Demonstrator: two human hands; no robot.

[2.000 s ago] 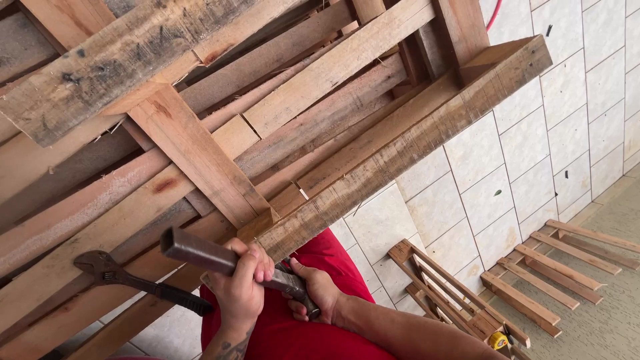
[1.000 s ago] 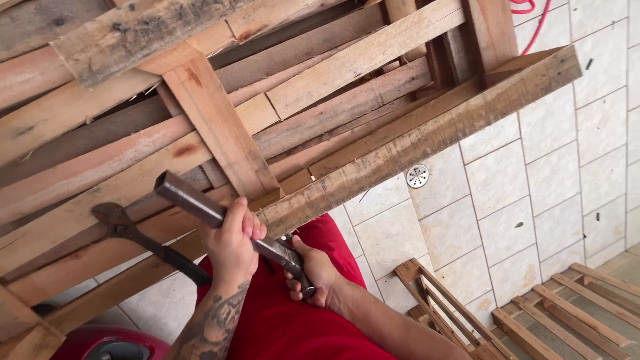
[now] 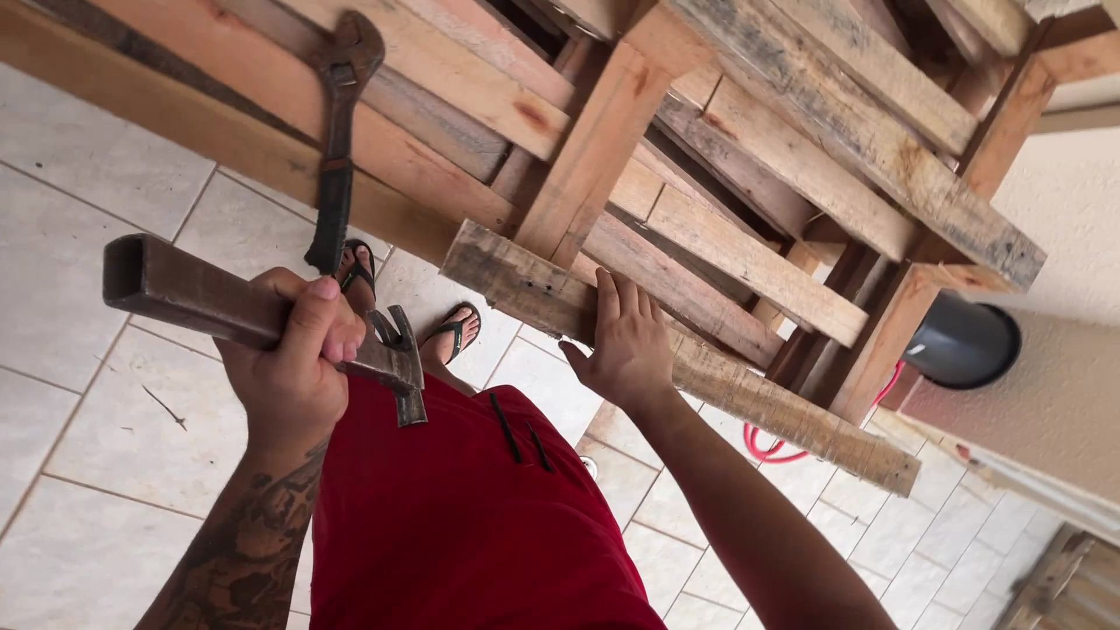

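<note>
My left hand [image 3: 293,350] is closed around a square metal tube [image 3: 192,289]; at the tube's far end are a forked claw and a short flat lug [image 3: 398,350], beside my red clothing. My right hand [image 3: 626,346] lies with fingers spread over the worn edge board [image 3: 787,402] of a wooden pallet [image 3: 595,149]. The palm's contact with the board is hidden. An adjustable wrench [image 3: 337,140] with a dark wrapped handle rests on the pallet slats, its handle end reaching past the edge above my left hand.
Pale floor tiles [image 3: 149,429] lie below, with my feet in flip-flops [image 3: 455,332] under the pallet edge. A black bucket-like container [image 3: 962,341] stands beyond the pallet's right end, near a red hose or cable [image 3: 770,446]. More wooden slats [image 3: 1072,577] show at the lower right.
My right hand has let go of the metal tube and now lies on the pallet's edge board. The tube stays in my left hand. The view has swung considerably.
</note>
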